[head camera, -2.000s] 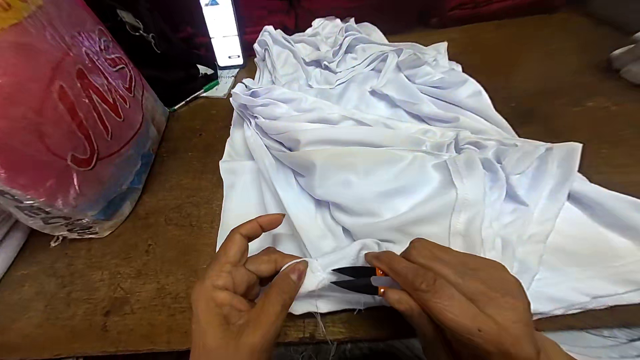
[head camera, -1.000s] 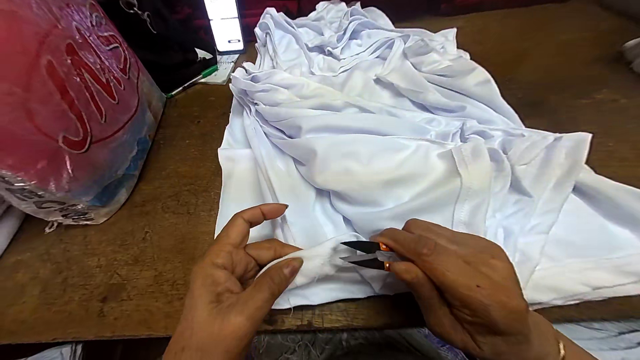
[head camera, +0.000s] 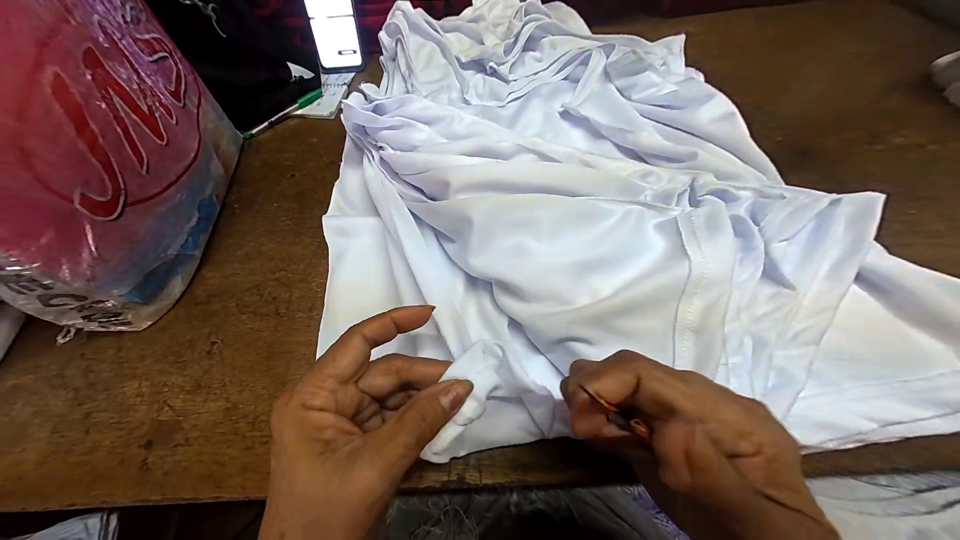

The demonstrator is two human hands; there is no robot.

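A large white garment or cloth (head camera: 570, 247) with stitched hems lies bunched and folded in front of me. My left hand (head camera: 367, 420) pinches a crumpled corner of it between thumb and index finger, near the front edge of the table. To the right, my right hand (head camera: 675, 427) is curled around small thread snips (head camera: 619, 416), of which only orange and dark parts show. The blades are hidden by the fingers. The right hand's fingertips are close to the cloth; whether they also grip a thread cannot be told.
On the wooden table (head camera: 247, 300), a plastic bag (head camera: 112, 165) bearing writing stands at the left. Behind are a green-capped pen (head camera: 285, 112), a small notepad (head camera: 328, 96), a lit phone (head camera: 334, 37) and black cloth (head camera: 240, 60). Another white item (head camera: 946, 79) lies at the far right.
The snips' black blades pointed at the cloth by my left fingers before; now they are turned back into my right hand. The cloth at my left fingertips is more bunched.
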